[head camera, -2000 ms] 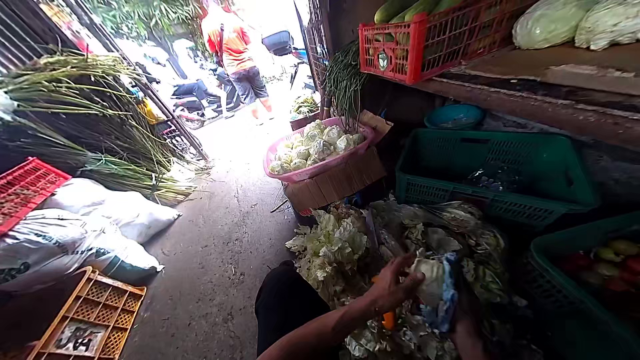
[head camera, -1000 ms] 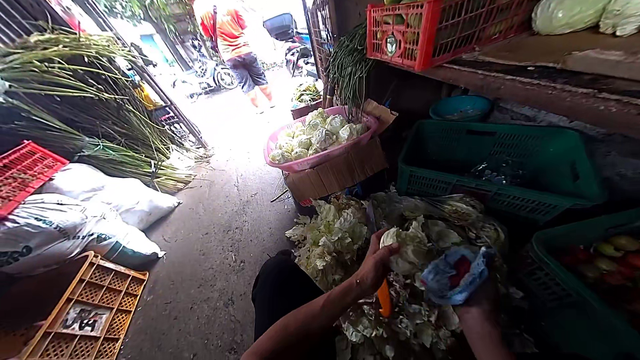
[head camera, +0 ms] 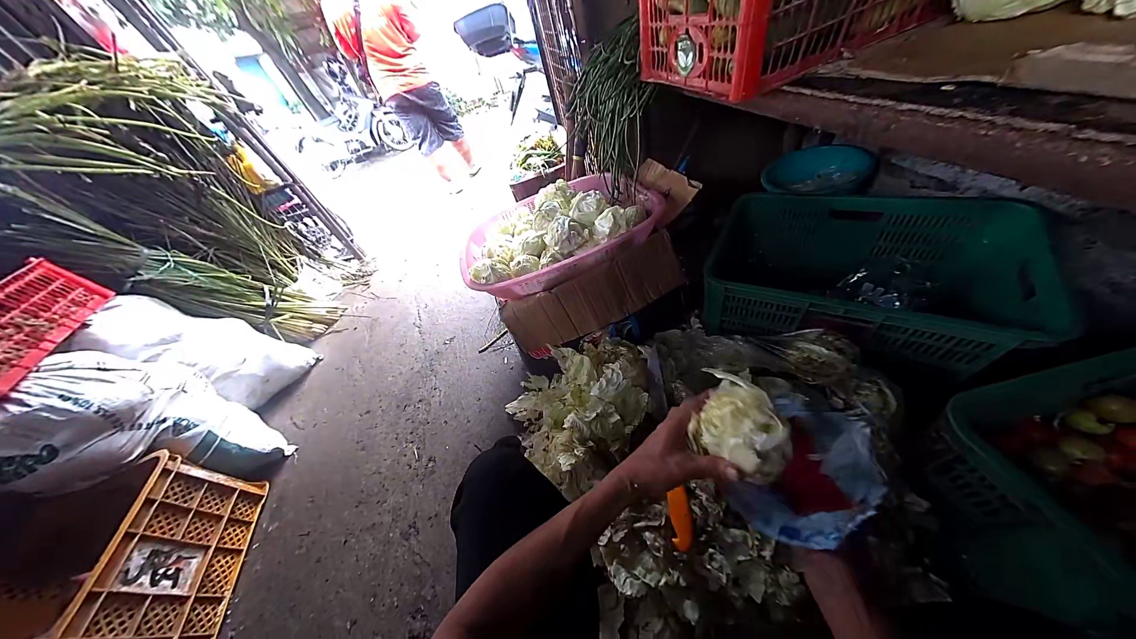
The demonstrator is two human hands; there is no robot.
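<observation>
My left hand point(head camera: 679, 451) grips a pale trimmed head of leafy vegetable, cabbage or lettuce point(head camera: 741, 428), from its left side. A crumpled blue plastic bag point(head camera: 848, 479) with something red inside touches the head's right side. Below the bag, my right hand point(head camera: 812, 561) is mostly hidden by it, so its fingers do not show. An orange handle point(head camera: 681, 517) stands out under my left wrist among loose leaves point(head camera: 657, 568). More wilted leaves point(head camera: 586, 404) are piled left of the hands.
Ahead, a pink basin point(head camera: 532, 282) of pale heads rests on cardboard point(head camera: 595, 297). Green crates point(head camera: 887, 324) stand at right, under a shelf with a red crate point(head camera: 706, 53). White sacks point(head camera: 191, 346) and a yellow crate point(head camera: 164, 550) lie left. A person in orange point(head camera: 395, 53) is outside.
The blue bag has opened out and shows more of the red inside. The vegetable head, in my left hand, is now against the bag. The view has shifted somewhat.
</observation>
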